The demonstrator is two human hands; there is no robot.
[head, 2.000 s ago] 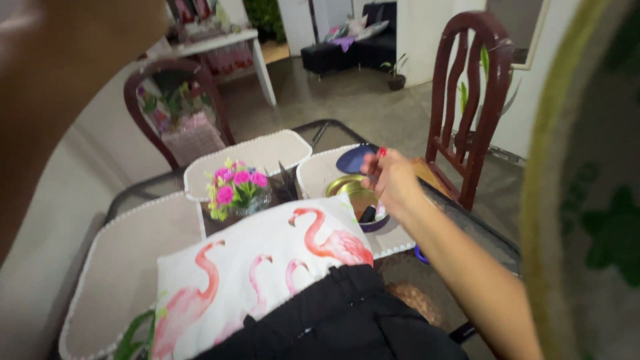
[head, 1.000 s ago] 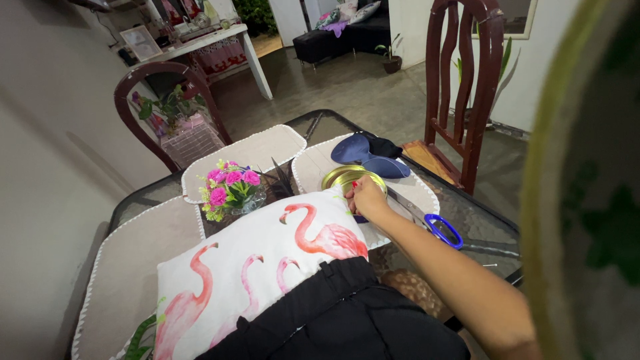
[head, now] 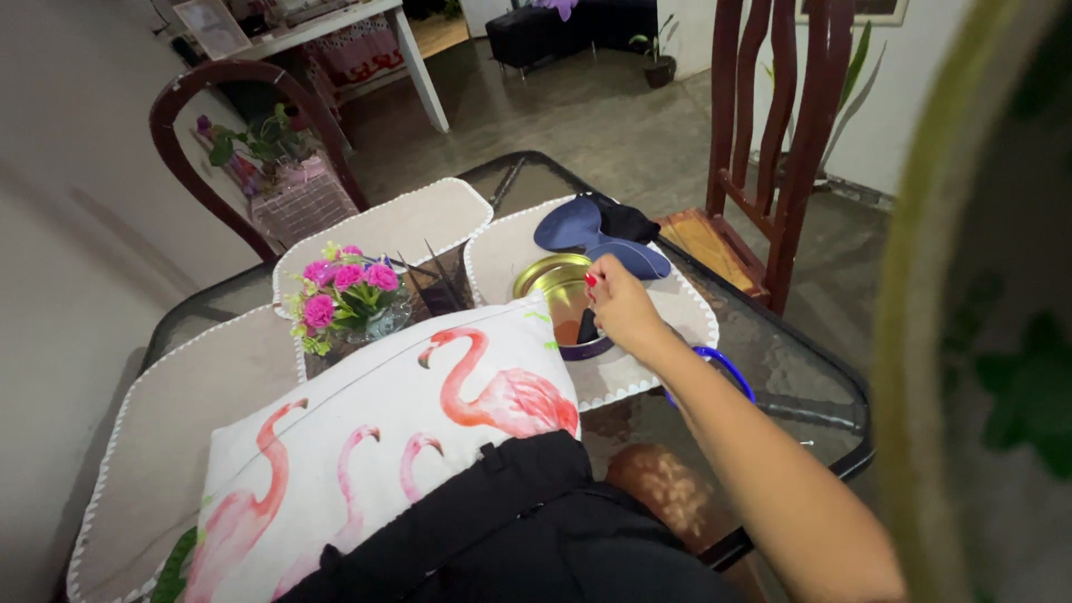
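Note:
My right hand (head: 621, 308) is at the right rim of a round gold-coloured tin (head: 559, 280), its fingers curled; whether they grip anything is hidden. Beside the fingertips, inside the tin, lies a small black object (head: 587, 327). A black garment (head: 519, 528) with a waistband lies over a white cushion with printed flamingos (head: 394, 377). Behind the tin are dark blue fabric pieces (head: 571, 224) and a black cloth (head: 624, 219). Blue-handled scissors (head: 725, 368) lie partly hidden under my right forearm. My left hand is not in view.
A glass vase (head: 383, 318) of pink flowers (head: 347, 280) stands behind the cushion, near a dark holder with pointed tools (head: 441, 293). Placemats (head: 197, 419) cover parts of the glass table. Wooden chairs (head: 783, 142) stand beyond it. A large blurred round edge (head: 909, 276) fills the right side.
Two seconds ago my right hand held a dark blue piece above the tin; now the blue pieces lie behind the tin and the hand is down at its rim. The blurred shape at upper left is gone.

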